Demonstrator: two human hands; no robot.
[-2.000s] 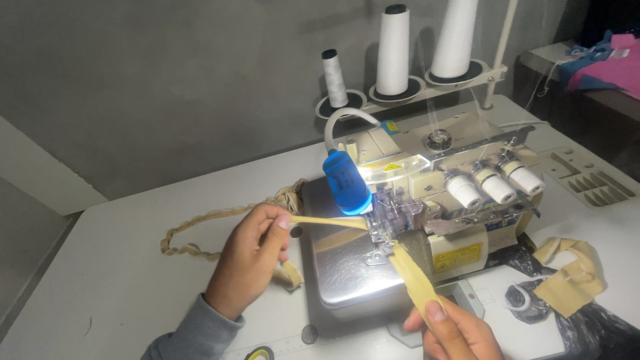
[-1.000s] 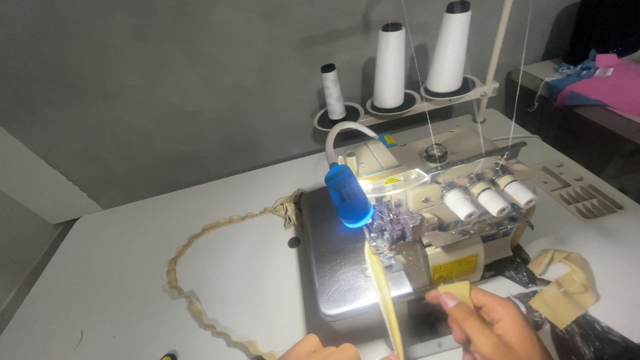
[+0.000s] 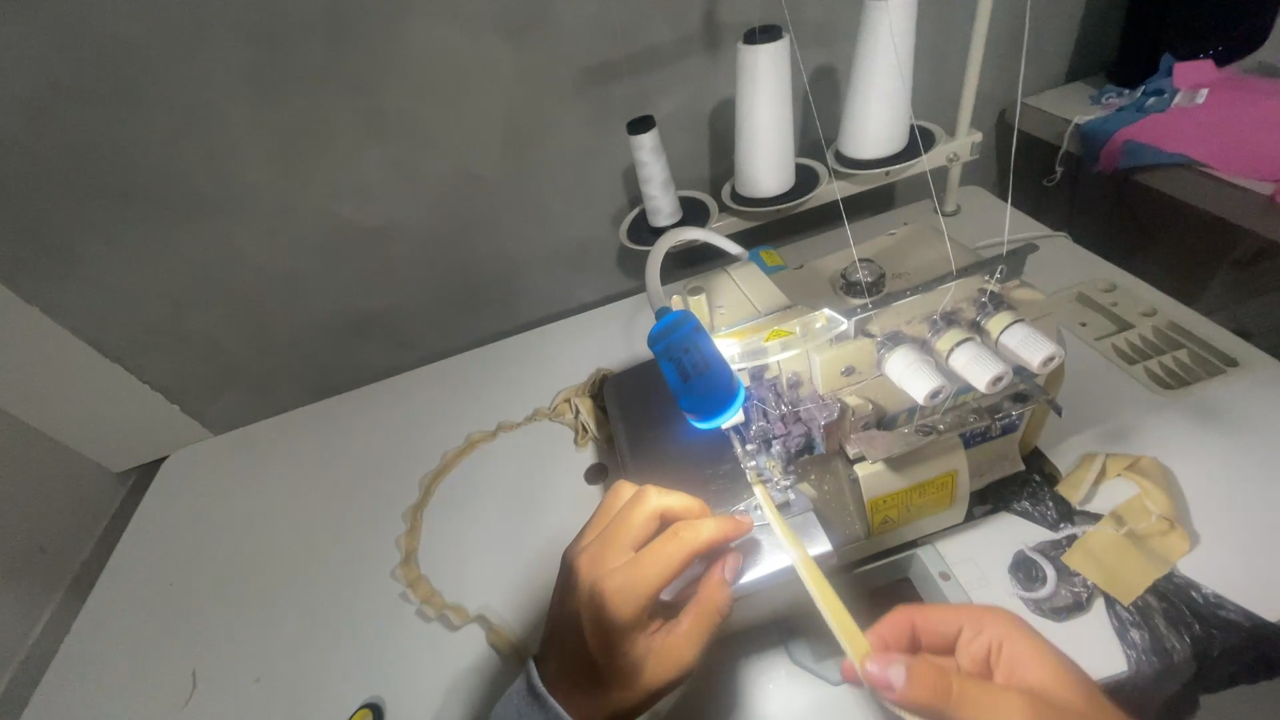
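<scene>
An overlock sewing machine stands on a white table, its blue clip-on lamp lit over the needle area. A folded beige fabric strip runs from the presser foot down to my right hand, which pinches it between thumb and fingers. My left hand is at the metal plate just left of the strip, fingers bent and thumb apart from the index finger, with nothing seen between them. A gathered beige band curves over the table to the left, its far end bunched beside the machine.
Three white thread cones stand on holders behind the machine. To the right lie a beige fabric piece and a black plastic bag. Pink and blue cloth rests on another surface at the back right. A grey wall rises behind.
My left hand, holding the strip left of the needle two seconds ago, dropped to the bottom edge, then rose beside the presser foot. The gathered band now spreads in a wider curve.
</scene>
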